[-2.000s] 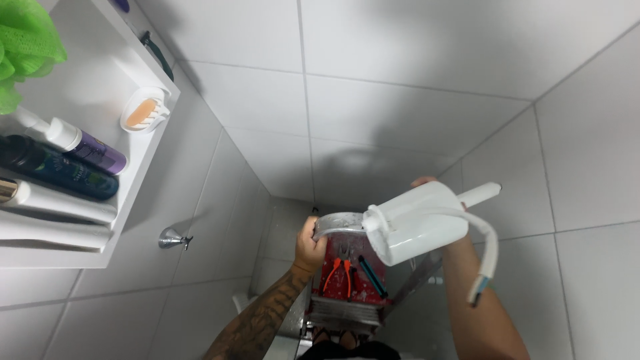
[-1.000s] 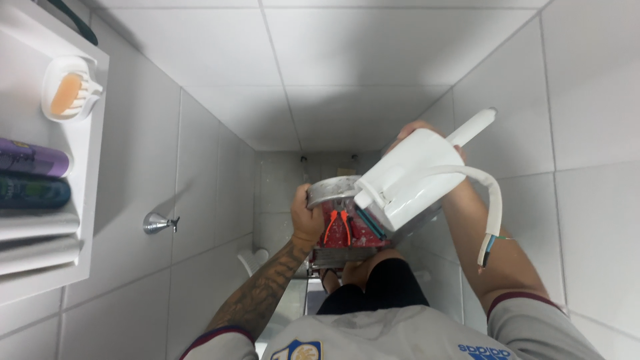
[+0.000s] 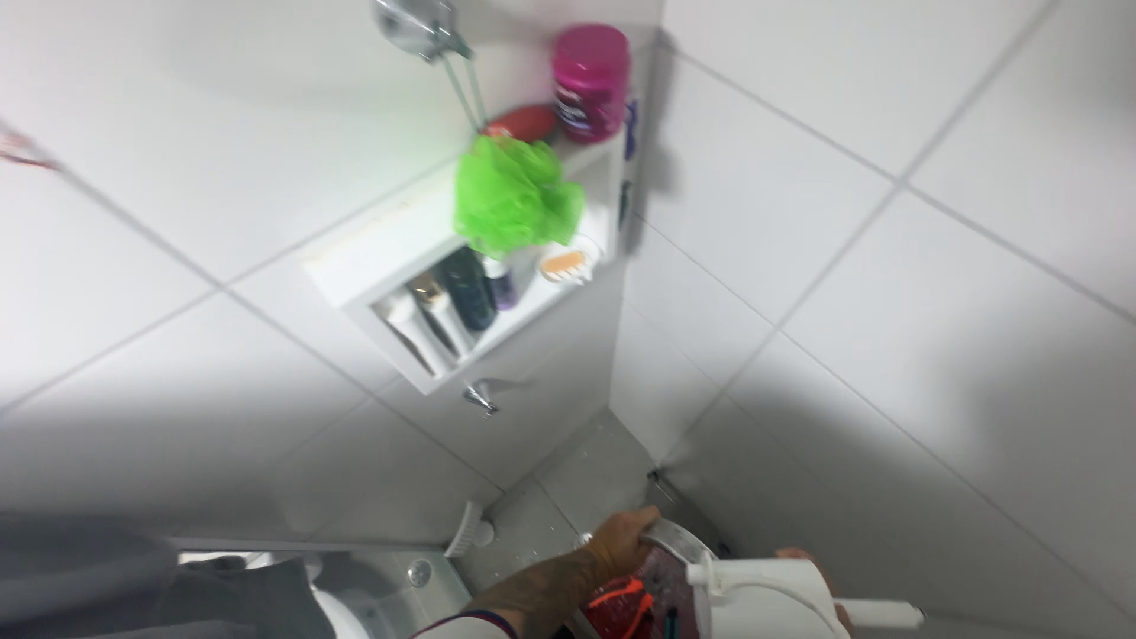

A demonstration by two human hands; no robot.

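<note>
At the lower edge, my left hand [image 3: 626, 540] grips the rim of a pale round part [image 3: 679, 538], which looks like a shower's spray face. To its right is a white electric shower body [image 3: 770, 593] with a curved white cable and a straight white tube [image 3: 880, 612]. My right hand [image 3: 809, 568] holds this body from its far side, with most of the fingers hidden. The pale part and the body meet or overlap; whether they are joined cannot be told. Below them, orange-handled pliers [image 3: 635, 605] lie on a red surface [image 3: 603, 596].
A white wall shelf [image 3: 390, 253] holds bottles, a brush [image 3: 566, 264], a green bath pouf [image 3: 515, 200] and a pink jar [image 3: 590, 84]. A metal tap [image 3: 480, 397] juts out below it. Tiled walls meet at a corner. A white scrub brush [image 3: 466, 530] stands near the floor drain [image 3: 420, 572].
The view has swung strongly toward the shelf and wall, so the hands now appear at the lower edge. Both hands keep their hold on the same parts.
</note>
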